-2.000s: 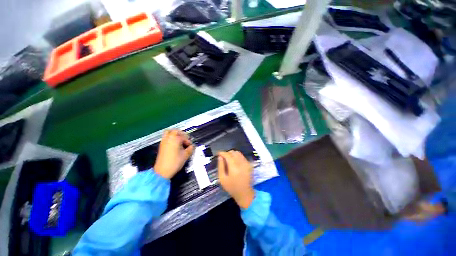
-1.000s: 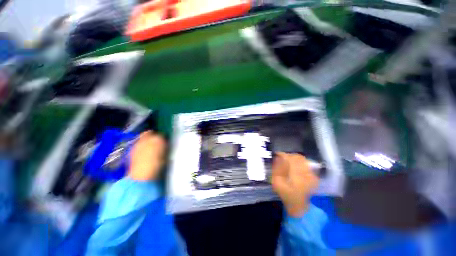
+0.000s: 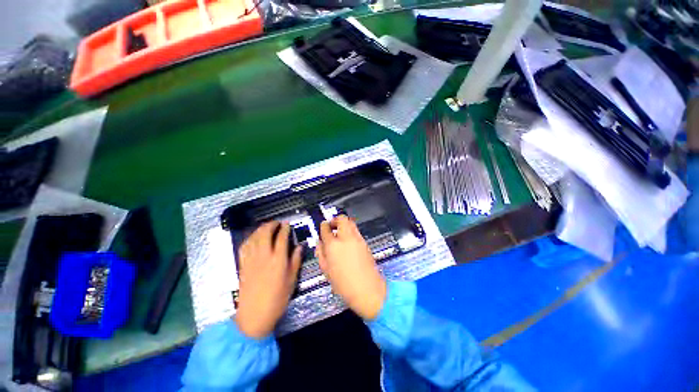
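A wide flat black plastic housing (image 3: 368, 203) lies on a whitish-silver foam sheet (image 3: 205, 253) in front of me. White pieces (image 3: 306, 232) sit at its centre, partly covered by my fingers. My left hand (image 3: 267, 276) is bare and rests on the left half of the housing, fingertips at the white pieces. My right hand (image 3: 349, 268) is bare, fingertips at the centre right beside them. Whether either hand holds a small part is hidden under the fingers.
A blue bin (image 3: 93, 296) of small metal parts and a black bar (image 3: 165, 293) lie left. Thin metal strips (image 3: 460, 172) lie right, near a pale post (image 3: 498, 53). Behind are an orange-red divided tray (image 3: 165, 42) and a black unit (image 3: 354, 65). Another black unit (image 3: 602, 115) lies right.
My left hand has moved from the blue bin back onto the housing. My right hand has stayed at the housing's centre. The view has shifted, and the brown box is mostly out of view.
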